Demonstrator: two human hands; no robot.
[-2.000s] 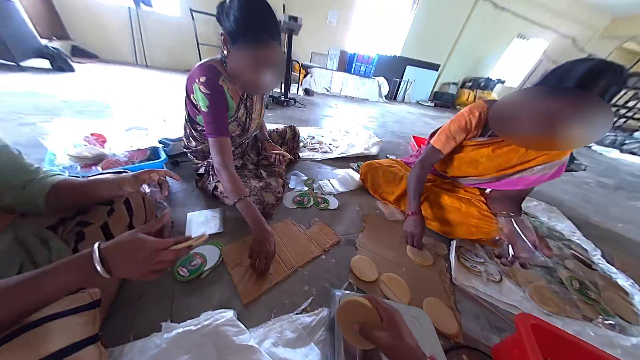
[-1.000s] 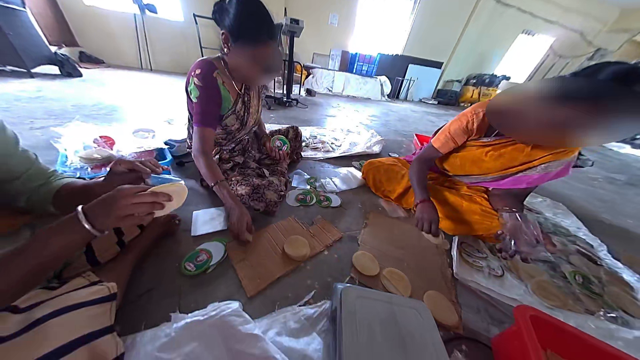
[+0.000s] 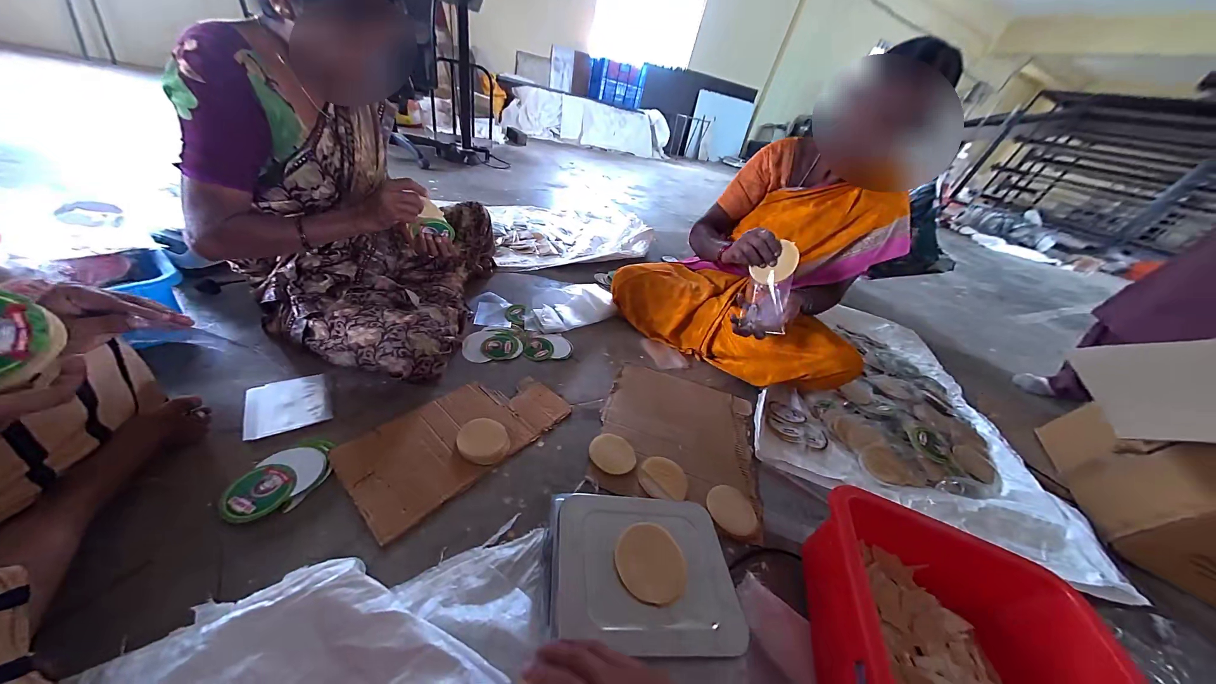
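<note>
A round pale stack of what look like papads (image 3: 651, 563) lies on the steel platform (image 3: 703, 622) of a weighing scale. Just below the platform's front edge, part of my right hand (image 3: 594, 663) shows at the bottom of the head view; most of it is cut off, and nothing is seen in it. My left hand is out of view. Beyond the scale, several similar pale rounds (image 3: 662, 478) rest on a cardboard sheet (image 3: 665, 408), and one round (image 3: 483, 441) is on another cardboard piece (image 3: 389, 475).
Near right stands a red plastic tub (image 3: 988, 560) holding broken pale pieces. White plastic sheeting (image 3: 323, 627) lies at the front left. Green-rimmed round labels (image 3: 258, 491) are on the floor. Two seated co-workers (image 3: 323, 218) (image 3: 760, 266) face me; another person's hands are at far left.
My hand has set a pale round on the scale; the platform was bare one second ago. The co-worker in orange now holds a round and a clear pouch. The view has shifted somewhat.
</note>
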